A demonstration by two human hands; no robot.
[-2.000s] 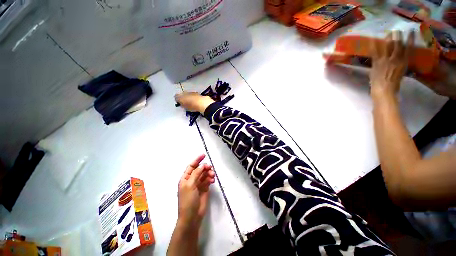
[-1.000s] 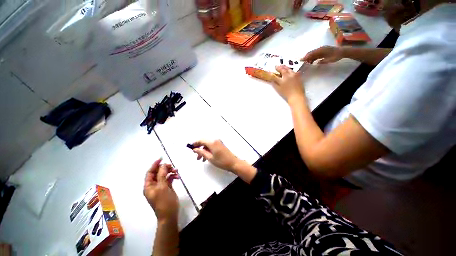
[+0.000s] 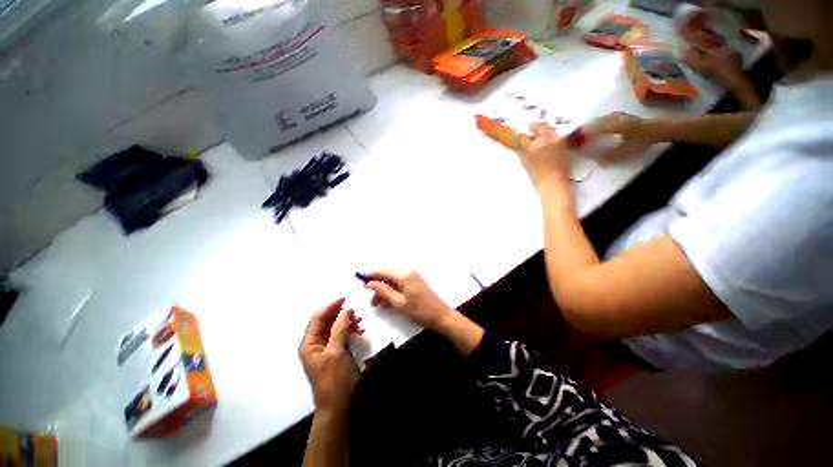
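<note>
My right hand point(image 3: 405, 296) holds a small black hang tab point(image 3: 363, 277) at its fingertips, above the table near its front edge. My left hand point(image 3: 329, 351) is beside it on the left, fingers curled but apart, with nothing seen in it. A loose pile of black hang tabs point(image 3: 308, 185) lies farther back on the table. A printed retail box point(image 3: 165, 374) with a white front and orange side stands on the table, left of my left hand.
A black bag point(image 3: 146, 190) lies at the back left, beside a grey-white printed container point(image 3: 292, 87). Orange cartons point(image 3: 482, 59) are stacked at the back. A person in a white shirt on the right handles a white and orange box point(image 3: 500, 130). The table's front edge runs diagonally.
My right hand has come back from the pile with a hang tab, and is now closer to my left hand. The view has swung to the right; the neighbour's hands have moved at their box.
</note>
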